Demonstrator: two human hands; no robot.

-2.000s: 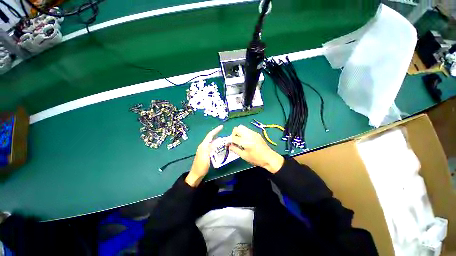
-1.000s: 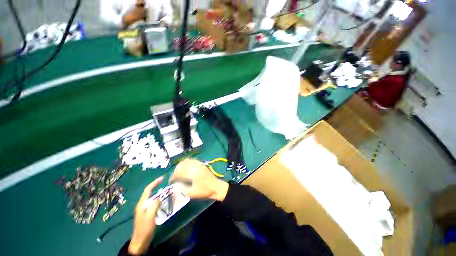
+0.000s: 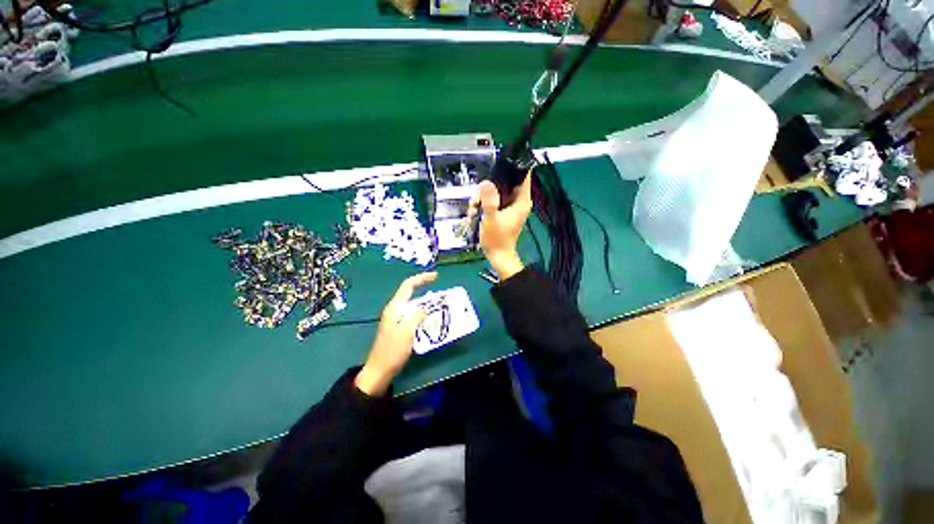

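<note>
My left hand (image 3: 392, 333) holds a white plastic housing (image 3: 460, 313) by its left side, near the mat's front edge. A black cable is curled inside the housing, and its tail (image 3: 348, 323) runs out to the left under my hand. My right hand (image 3: 502, 220) is raised at the silver screw feeder and is closed around the black electric screwdriver (image 3: 511, 170), which hangs on a cord. The screwdriver's tip is hidden by my hand. The screw feeder (image 3: 458, 156) stands just left of and behind it.
Small metallic parts (image 3: 287, 274) lie left on the green mat (image 3: 133, 338), with small white parts (image 3: 389, 222) beside the feeder. Black cables (image 3: 558, 230) lie right of my right hand. A translucent sheet (image 3: 707, 174) stands behind an open carton (image 3: 640, 353) of white items.
My right hand has left the housing, moved up and away, and taken hold of the screwdriver. My left hand still holds the housing. The camera view has swung too.
</note>
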